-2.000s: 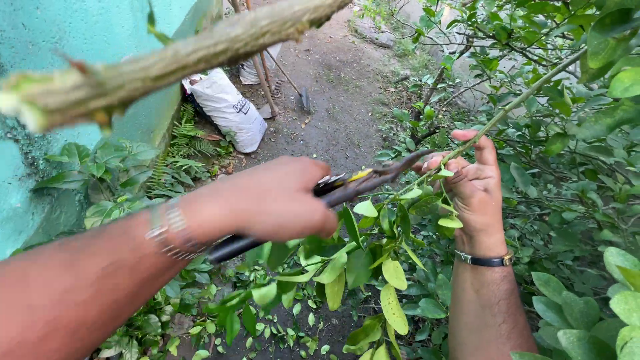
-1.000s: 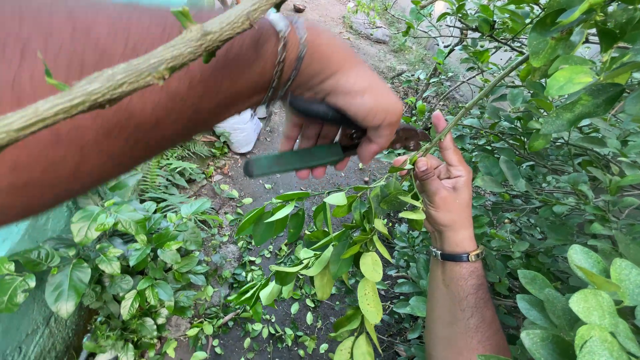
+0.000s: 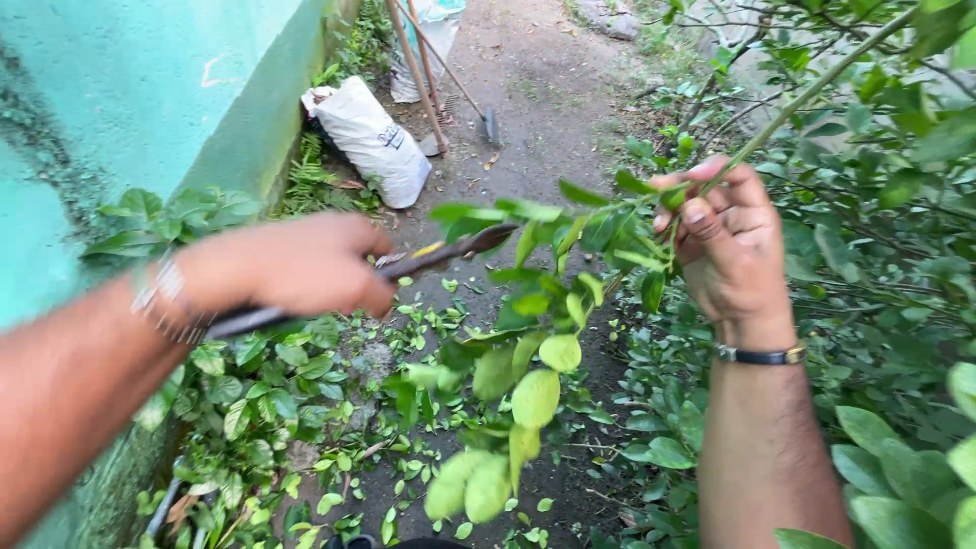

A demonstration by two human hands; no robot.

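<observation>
My left hand point(image 3: 305, 263), blurred, is closed on the handles of a pair of pruning shears point(image 3: 450, 252). Their dark blades point right, beside the leaves of a thin green branch point(image 3: 801, 99). Whether the blades are apart is unclear. Thumb and fingers of my right hand point(image 3: 728, 244) pinch that branch, which slants down from the upper right. From near this hand, a leafy shoot point(image 3: 560, 351) with green and yellowish leaves droops to the left and down.
Dense foliage point(image 3: 862, 252) crowds the right side. A turquoise wall point(image 3: 152, 84) runs along the left, with a leafy plant point(image 3: 290, 366) beside it. A white sack point(image 3: 374, 141) and long-handled garden tools point(image 3: 418, 69) stand beyond. Cut leaves point(image 3: 412, 465) litter the dirt path.
My left hand, with the shears, has moved back left, away from my right hand and the branch. My right hand keeps its pinch on the branch. The thick branch at upper left has left the view.
</observation>
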